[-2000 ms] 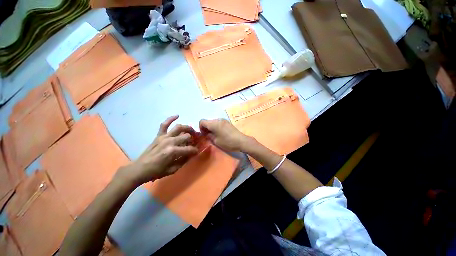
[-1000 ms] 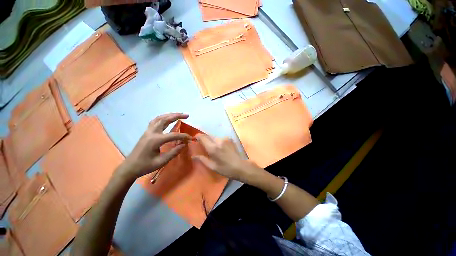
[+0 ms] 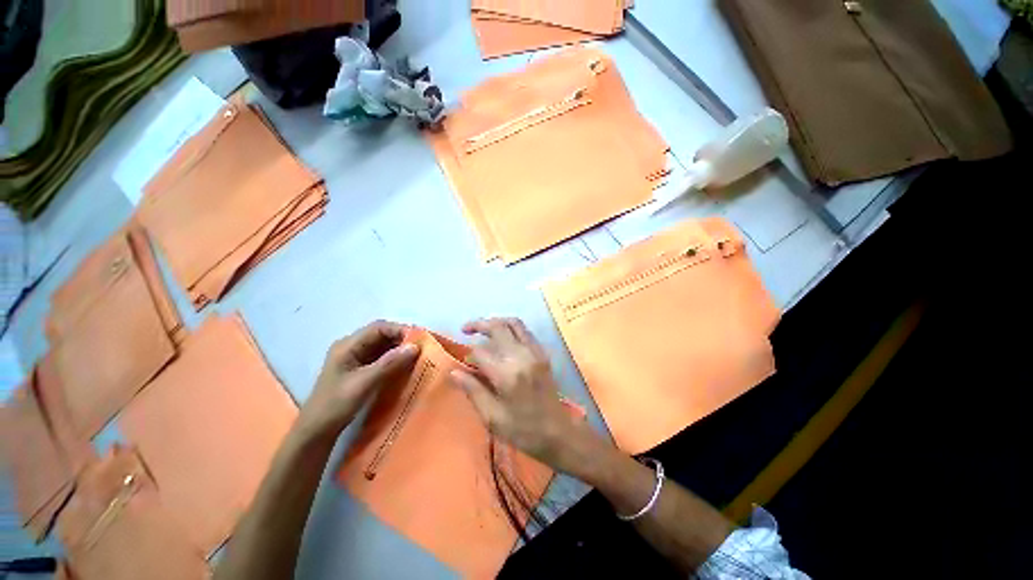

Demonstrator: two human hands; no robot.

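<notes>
An orange zipper pocket panel (image 3: 436, 476) lies at the table's front edge, its zipper slot running slantwise near its left side. My left hand (image 3: 360, 374) pinches the panel's top left corner between thumb and fingers. My right hand (image 3: 515, 385) is at the top right part of the panel, thumb and fingers around its raised top edge, which stands slightly open between the hands. Dark strands hang over the panel's right part. The right fingertips' exact grip is partly hidden.
Zipper pockets (image 3: 668, 329) lie right and behind. A glue bottle (image 3: 742, 150), steel ruler (image 3: 680, 70) and brown bag body (image 3: 872, 85) are at the back right. Orange panel stacks (image 3: 232, 198) are left. Crumpled plastic (image 3: 380, 91) and yellow-green pieces (image 3: 108, 102) are at the back.
The held panel has turned and been laid flatter, so its zipper slot now shows. Both hands have moved apart along its top edge. The camera view has shifted slightly.
</notes>
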